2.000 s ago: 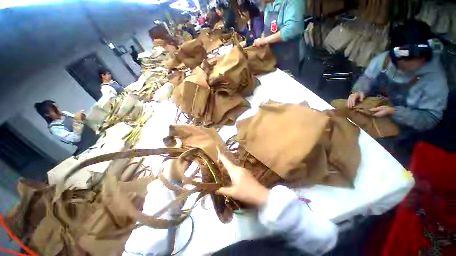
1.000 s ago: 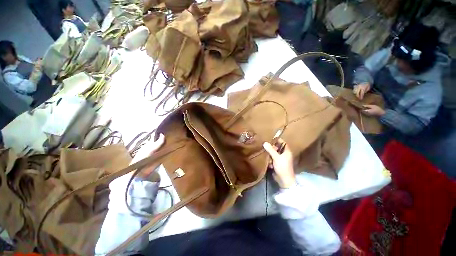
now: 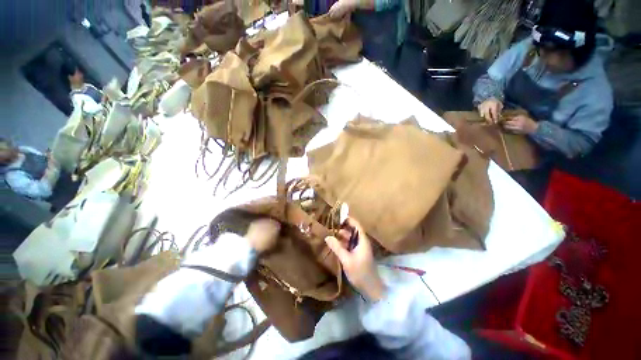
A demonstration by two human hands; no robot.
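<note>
A brown bag (image 3: 292, 323) lies open at the table's near edge, its zip and inner panels showing. My left hand (image 3: 263, 235) is blurred and reaches over the bag's opening; its fingertips are hidden, so its grip cannot be told. My right hand (image 3: 357, 256) is at the bag's right side, fingers closed around a small dark item (image 3: 350, 234) I cannot identify. A pale tip shows just above these fingers. One strap (image 3: 282, 151) stands up from the bag toward the far pile.
Stacked brown bags (image 3: 386, 183) lie right of centre, another brown pile (image 3: 281, 63) beyond. Grey-green pieces (image 3: 98, 211) are heaped left. A thin red tool (image 3: 408, 269) lies near the edge. A red crate (image 3: 527, 327) and seated coworker (image 3: 555, 98) are at right.
My left hand has moved from the bag's left side over its opening. My right hand has moved left and down. The bag has folded narrower, and its straps have shifted.
</note>
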